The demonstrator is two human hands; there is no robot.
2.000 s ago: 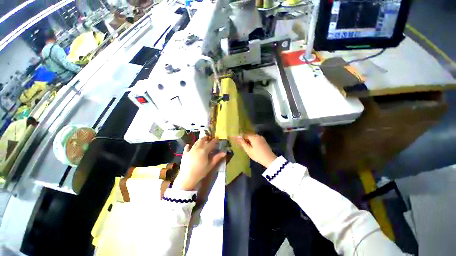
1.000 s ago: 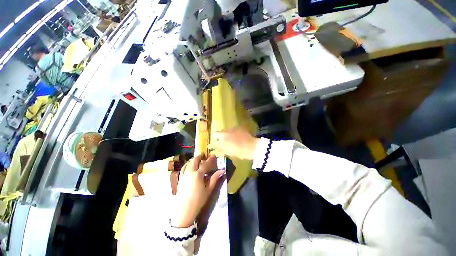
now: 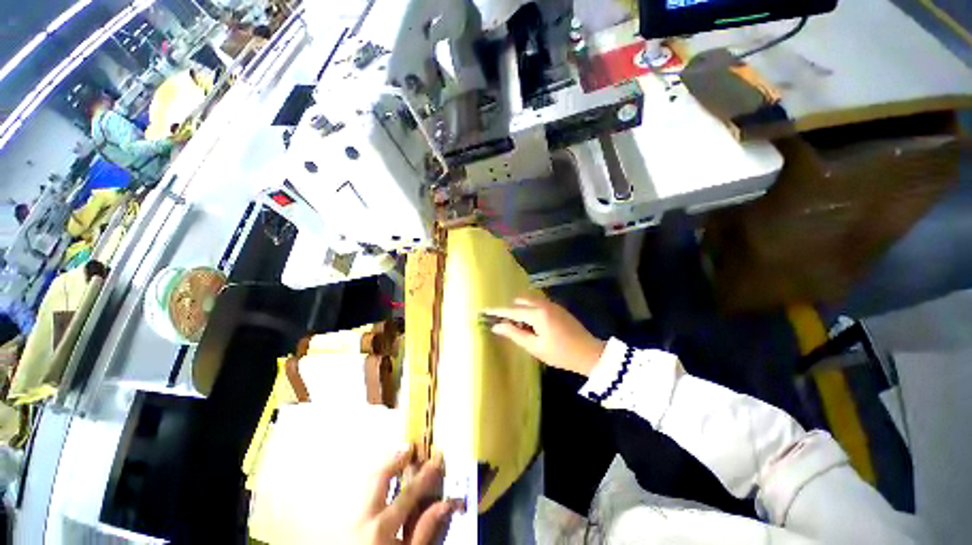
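A yellow piece (image 3: 490,373) lies along the narrow arm in front of the machine and hangs over its right side. The amber template strip (image 3: 423,351) with its dark slot runs beside it, its far end under the machine head (image 3: 352,176). My left hand (image 3: 410,506) is at the strip's near end, fingertips on it, partly cut off by the bottom edge. My right hand (image 3: 544,332) is over the yellow piece, with a small dark tool, unclear, between its fingers. A stack of yellow pieces (image 3: 320,458) with brown ends lies left of the arm.
The grey feed carriage (image 3: 512,160) is behind the strip. A control screen (image 3: 735,13) is cut off at the top. A small fan (image 3: 192,303) is at the left. A white machine bed (image 3: 693,176) and a table edge are at the right. A person (image 3: 123,138) is in the background.
The template strip and yellow piece have come towards me, and the carriage has come forward. My left hand has moved down to the near end. My right hand has moved off to the right.
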